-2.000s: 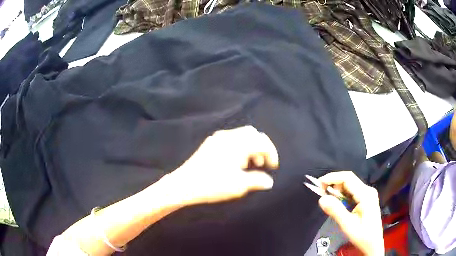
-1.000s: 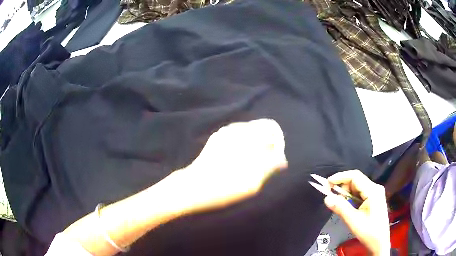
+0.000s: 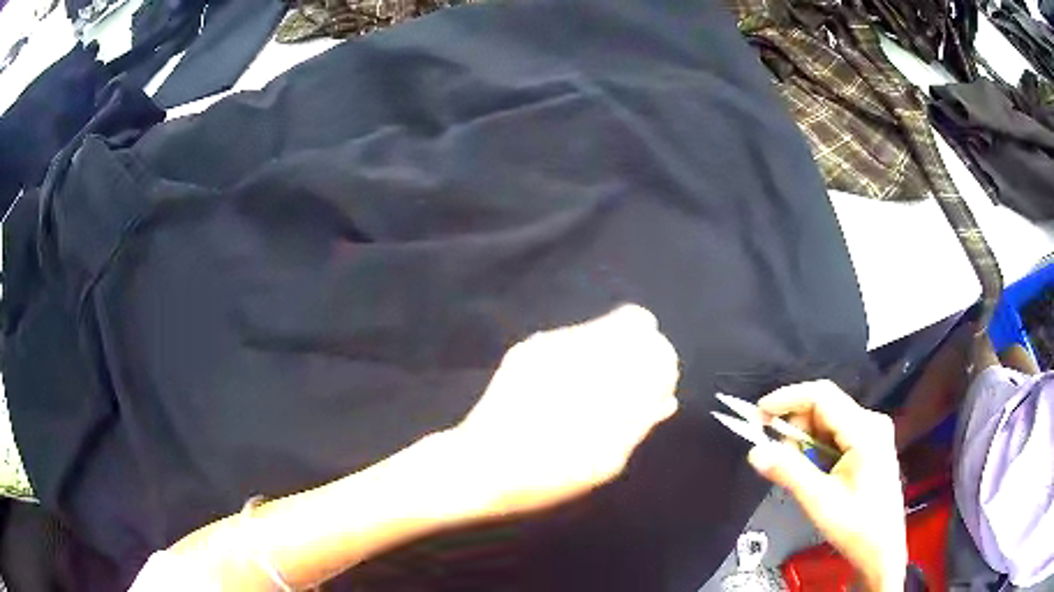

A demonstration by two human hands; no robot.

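Note:
The plain dark garment (image 3: 462, 208) is spread wide over the table in front of me, wrinkled, hanging over the near edge. My left hand (image 3: 584, 405) is curled over the cloth right of the middle, overexposed; its fingertips are hidden, so I cannot tell what they pinch. My right hand (image 3: 838, 463) holds the thread snips (image 3: 746, 422) at the garment's right edge. Their two pale pointed blades are apart and point left toward my left hand, with a small gap between. No thread is visible.
Brown plaid garments (image 3: 861, 127) lie beyond and to the right on the white table (image 3: 896, 266). Dark garments lie far left (image 3: 52, 121) and far right (image 3: 1000, 139). At the right are a blue bin (image 3: 1023, 306), a person's pale lilac sleeve (image 3: 1011, 463) and a red stool (image 3: 826, 567).
My left hand has moved a little right, closer to the snips, and turned so its fingertips no longer show. The snips shifted slightly right. The garment's far edge sits a little higher in view.

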